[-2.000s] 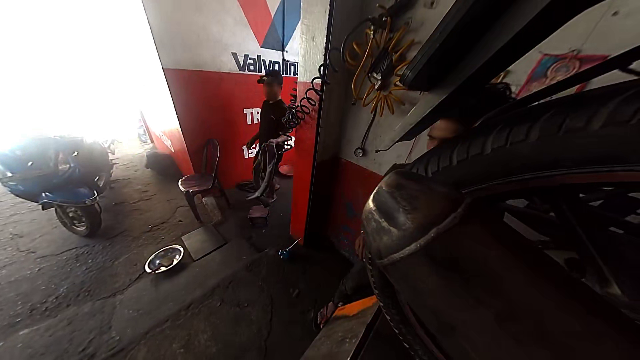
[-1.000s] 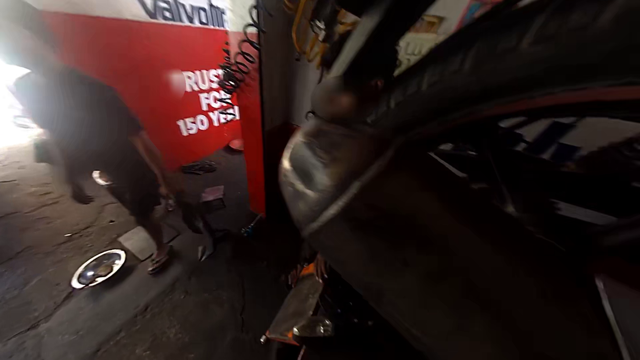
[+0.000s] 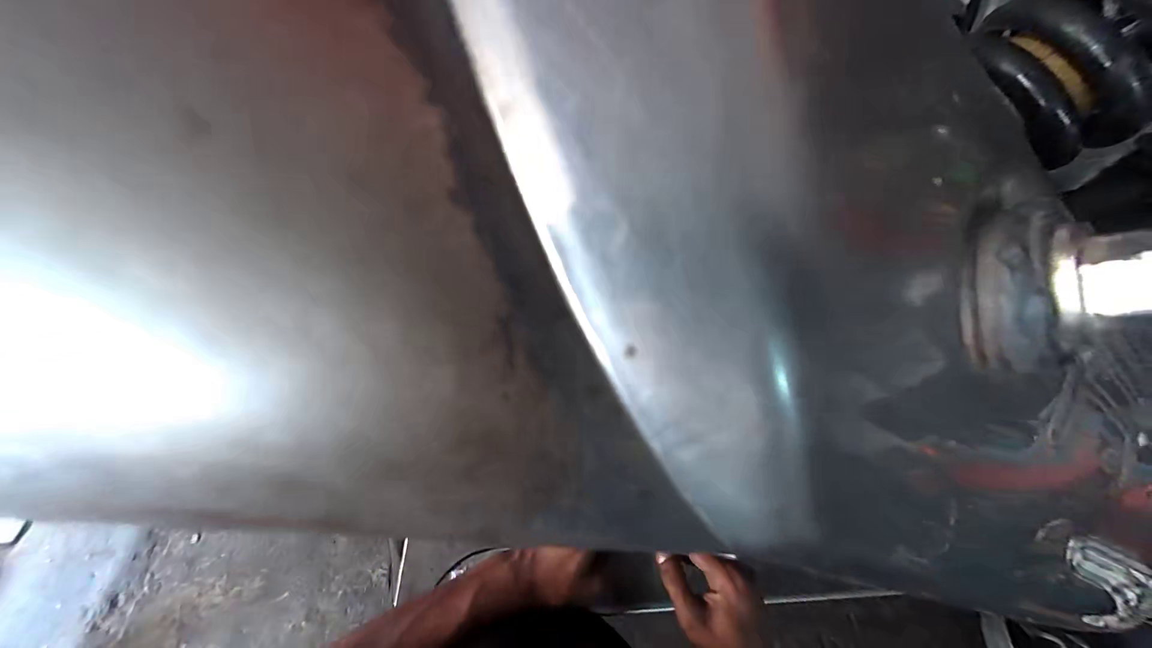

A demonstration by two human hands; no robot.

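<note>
A large curved vehicle body panel (image 3: 342, 315) of dull grey metal fills most of the head view, its lower edge crossing above both hands. From the bottom left reaches my left arm, and my left hand (image 3: 558, 576) is at that edge, its fingers hidden or blurred. My right hand (image 3: 715, 598) is just to the right, fingers bent and fingertips at the panel's lower edge. Whether either hand holds anything cannot be made out. A bright, raised crease (image 3: 531, 180) runs down the panel between its brownish left part and its shinier right part.
Black coils (image 3: 1035, 81) with a yellow part between them stand at the upper right. A round metal fitting (image 3: 1012, 288) juts out below them. Rough concrete floor (image 3: 261, 585) shows beneath the panel at the lower left.
The view has swung strongly to a close look at the metal panel. The tyre, the red wall and the walking person seen earlier are out of view; my hands now show.
</note>
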